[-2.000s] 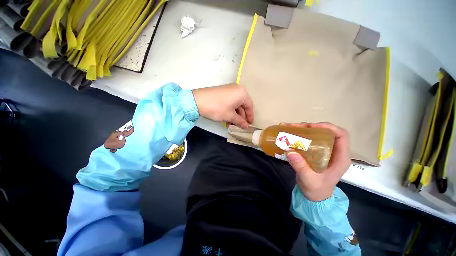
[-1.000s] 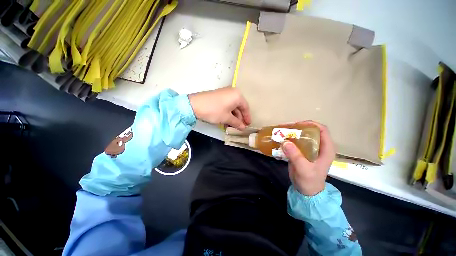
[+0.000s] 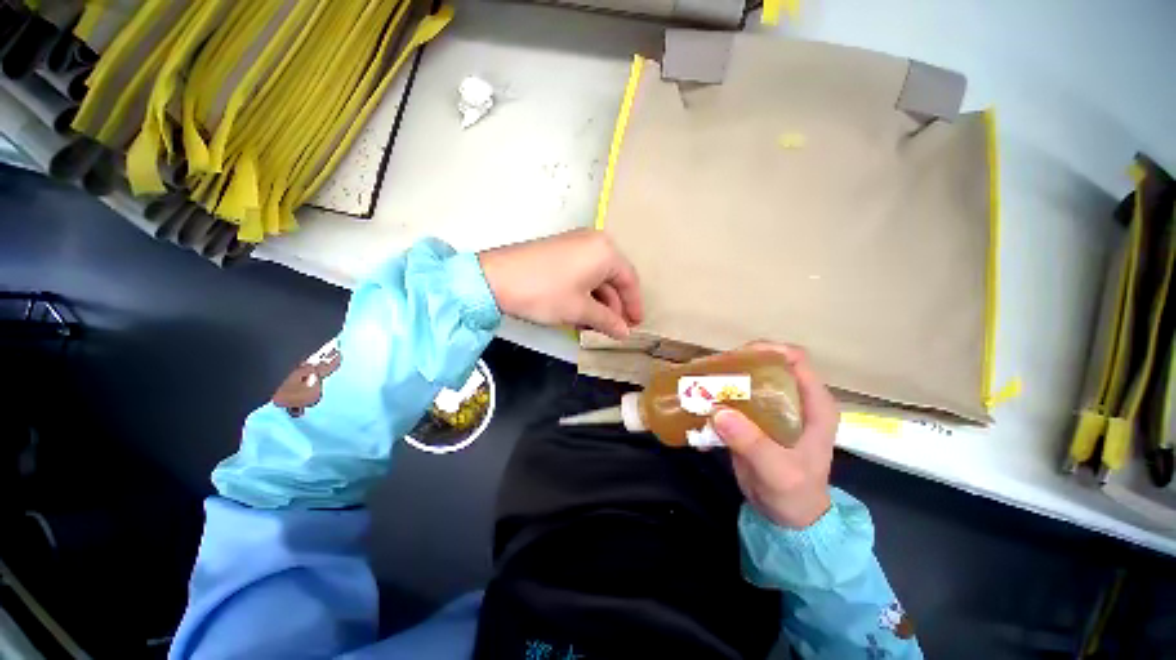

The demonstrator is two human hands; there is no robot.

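Observation:
A large taupe bag panel [image 3: 813, 219] lies flat on the table, with yellow edge strips [image 3: 993, 258] down both sides. My left hand [image 3: 574, 284] has its fingertips closed on the panel's near left edge, where the layers are parted a little. My right hand [image 3: 784, 451] is shut around a glue bottle [image 3: 754, 397] with amber contents and a white and red label. The bottle lies sideways, its pale nozzle pointing left, off the panel and over my dark clothing. Two grey-brown tabs sit at the panel's far edge.
A fanned pile [image 3: 245, 110] with long yellow strips is at the upper left, partly over a dark-edged board [image 3: 351, 178]. A crumpled white wad [image 3: 475, 99] lies on the table. A panel stack [image 3: 1119, 335] stands at the right. A scrap bin [image 3: 488, 419] is below the table edge.
My right hand has moved the bottle toward me and a little left, taking its nozzle away from the panel's near edge. My left hand has barely moved.

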